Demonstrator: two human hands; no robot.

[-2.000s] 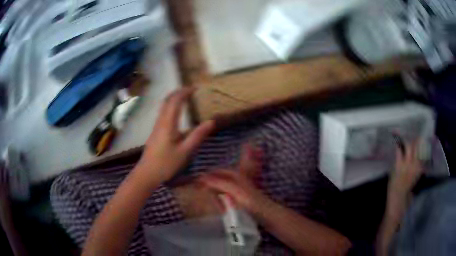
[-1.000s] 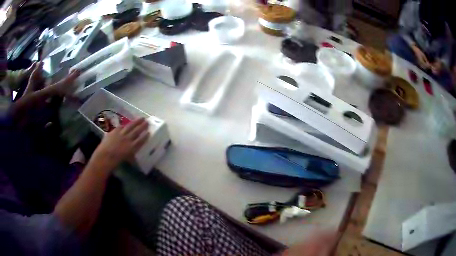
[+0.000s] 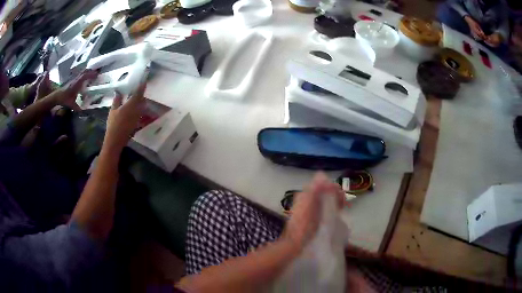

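Note:
My left hand (image 3: 309, 213) is blurred at the lower middle, with its fingers pointing up. It appears to hold a milky translucent bag (image 3: 323, 260) along its palm side; the contents cannot be made out. Only a small blurred part of my right hand (image 3: 358, 282) shows at the bottom edge, beside the bag. A mirror dash cam (image 3: 321, 145) lies glass side up on the table, beyond my left hand. A cable bundle (image 3: 356, 181) lies in front of it, partly hidden by my left hand.
Stacked box inserts (image 3: 358, 94) lie behind the mirror. A white oblong frame (image 3: 240, 64) is left of them. At left, a neighbour's hands hold a white insert (image 3: 111, 77) over an open retail box (image 3: 167, 137). A white carton (image 3: 495, 214) is at right.
My left hand and the milky bag have come into view in front of the cable bundle. The neighbour's hand has moved from the retail box up to the insert. The view has shifted slightly.

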